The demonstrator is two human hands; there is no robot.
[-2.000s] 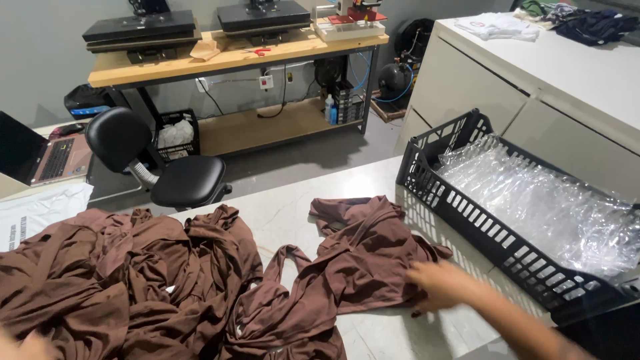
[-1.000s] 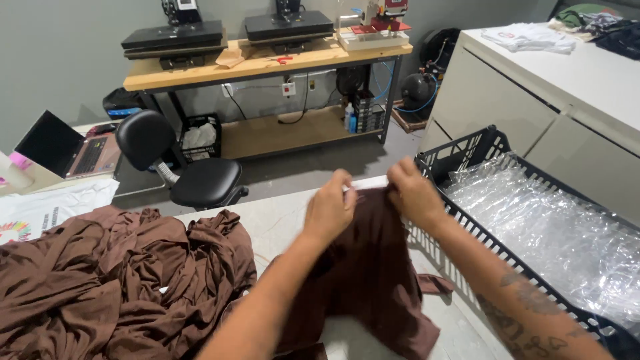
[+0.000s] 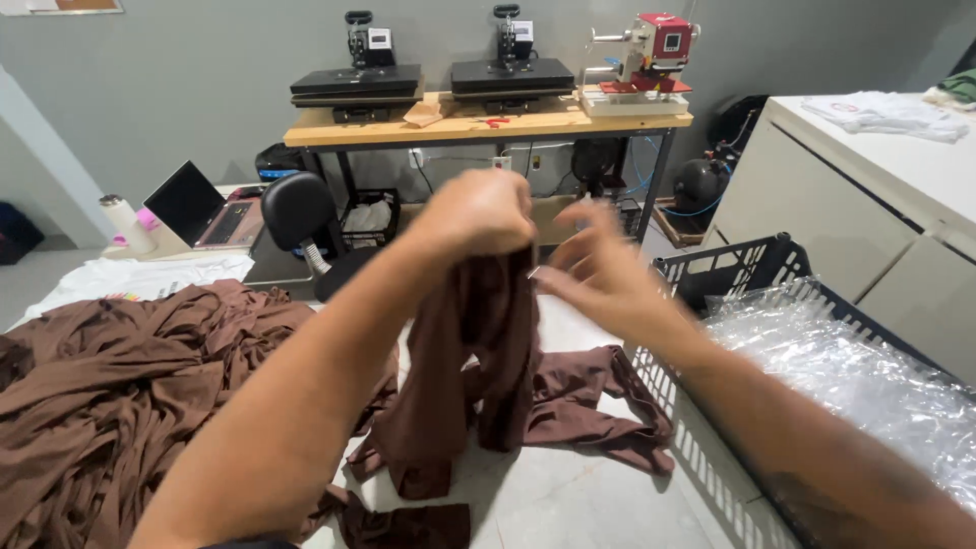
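A brown fabric garment (image 3: 435, 374) hangs in folds from my left hand (image 3: 488, 210), which is closed on its upper part above the white table (image 3: 579, 503). Just right of it, my right hand (image 3: 591, 267) is blurred, its fingers apart and close to the cloth, with nothing seen between them. Another brown garment (image 3: 587, 404) lies flat on the table behind and to the right of the hanging one. A large heap of brown garments (image 3: 145, 381) covers the table's left side.
To the right, a black plastic crate (image 3: 732, 263) holds many clear plastic bags (image 3: 831, 366). White shirts (image 3: 191, 271) lie beyond the heap, near an open laptop (image 3: 202, 206). A black chair (image 3: 301, 213) stands before a wooden bench (image 3: 488, 130) bearing heat presses (image 3: 358, 80).
Both hands held the garment's top edge a second ago; the right hand has since let go, and the left hand has the garment raised. The view has tilted up.
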